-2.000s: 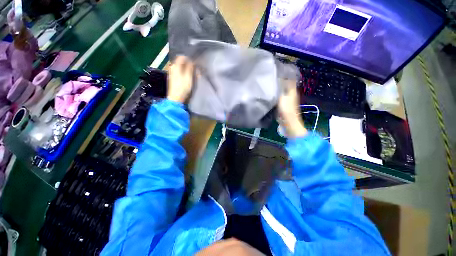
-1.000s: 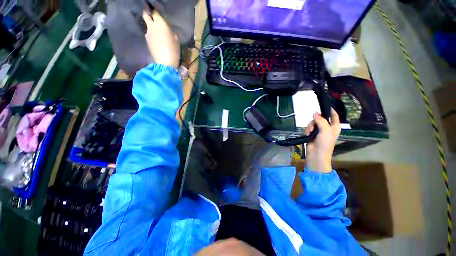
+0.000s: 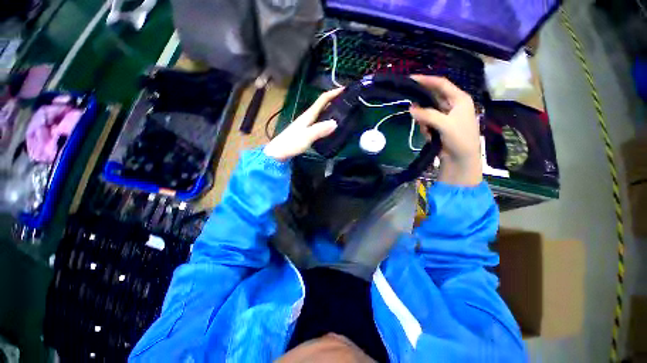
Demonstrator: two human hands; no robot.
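A black headset is held up in front of me, over the near edge of the green bench. My left hand is closed on its left side, by an ear cup. My right hand grips the band on the right. The headset is slightly blurred, and the fingers partly hide its cups. A white round hub on a white cable shows through the headset's opening.
Grey bags lie at the upper left. A dark stick lies on the cardboard. A blue-rimmed tray of black parts is left. Ahead are a keyboard and monitor; a mouse pad and carton are right.
My left hand has left the grey bags and come to the headset, now held in both hands. The headset has been raised and turned. Earlier, both hands were at a grey bag.
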